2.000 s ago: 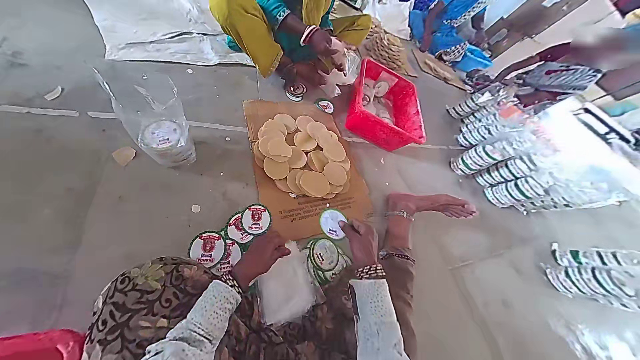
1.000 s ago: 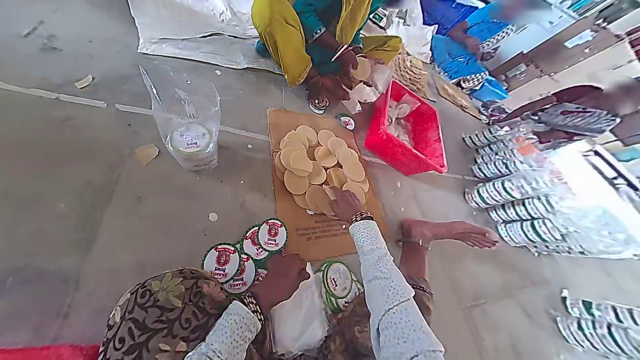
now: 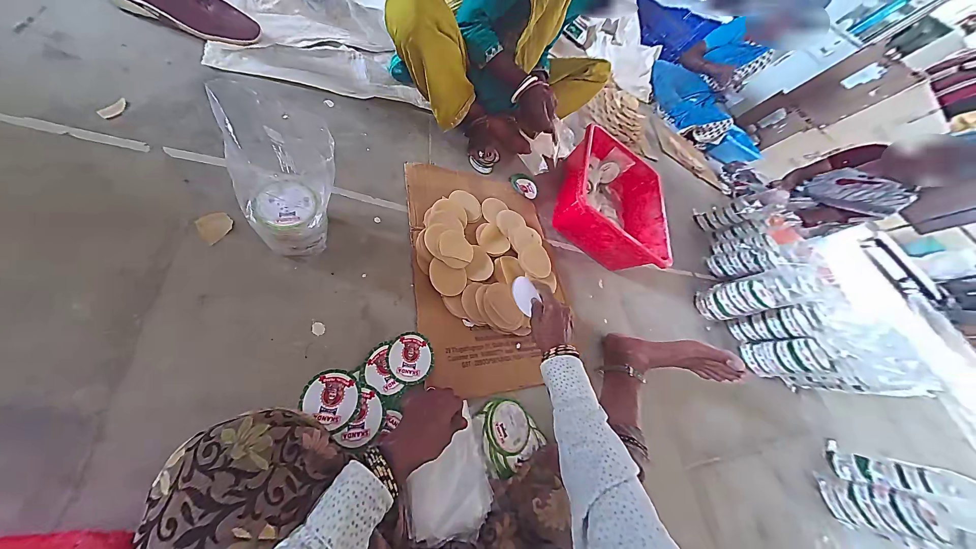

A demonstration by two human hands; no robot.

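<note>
My right hand (image 3: 552,324) holds a small white disc (image 3: 525,296) at the near right edge of a pile of tan round discs (image 3: 488,259), which lies on a flat cardboard sheet (image 3: 488,374). My left hand (image 3: 427,427) rests at the top of a stack of thin white plastic bags (image 3: 450,488) on my lap; its fingertips are bent and partly hidden. Left of it lie several round printed labels with green rims (image 3: 331,399). More green-rimmed round labels (image 3: 509,435) are heaped to the right of the bags.
A clear plastic bag (image 3: 282,206) with stacked round labels stands at the left. Beyond the cardboard are a red plastic crate (image 3: 618,221) and another person's hands (image 3: 526,122). Bundled rolls of round pieces (image 3: 762,297) lie at the right, near more seated people. A bare foot (image 3: 686,358) is close by.
My right hand has moved from the green-rimmed labels out to the tan pile, and now a white disc shows in its fingers. My left hand stays by the plastic bags.
</note>
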